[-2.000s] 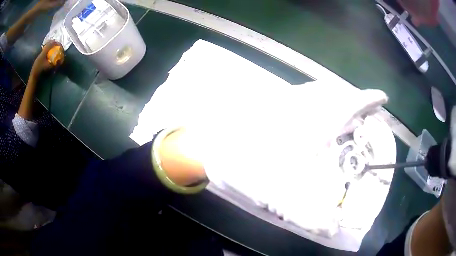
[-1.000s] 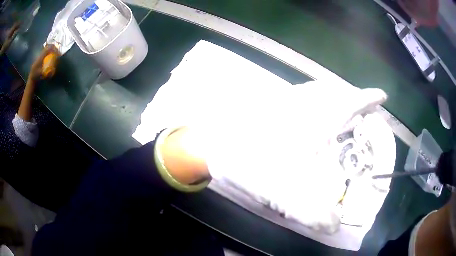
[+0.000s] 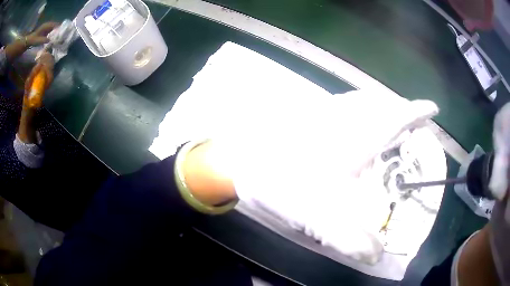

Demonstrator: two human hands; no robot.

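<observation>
A white rounded base plate (image 3: 416, 212) with a ring-shaped centre and holes lies on the glaring white sheet (image 3: 223, 72). My left hand (image 3: 313, 173), in a white glove, holds the plate from its left side, fingers spread along its upper and lower edges. The glove blends into the sheet, so its outline is partly lost. My right hand (image 3: 501, 156), gloved and cut off by the right edge, holds a screwdriver by its black nose (image 3: 480, 176). Its long thin bit reaches left to the plate's centre ring. A small yellow piece (image 3: 387, 222) shows on the plate.
A clear screw bin (image 3: 470, 192) is partly hidden behind the screwdriver. A white housing (image 3: 137, 56) with a blue part stands upper left. A neighbour's hands hold an orange screwdriver (image 3: 37, 86) and white material. A white strip (image 3: 478, 67) lies beyond the pale rail (image 3: 268, 36).
My right hand has come further into view, and the bit tip has moved left onto the centre ring. My left hand stays in place. The neighbour's second hand has come to the white material.
</observation>
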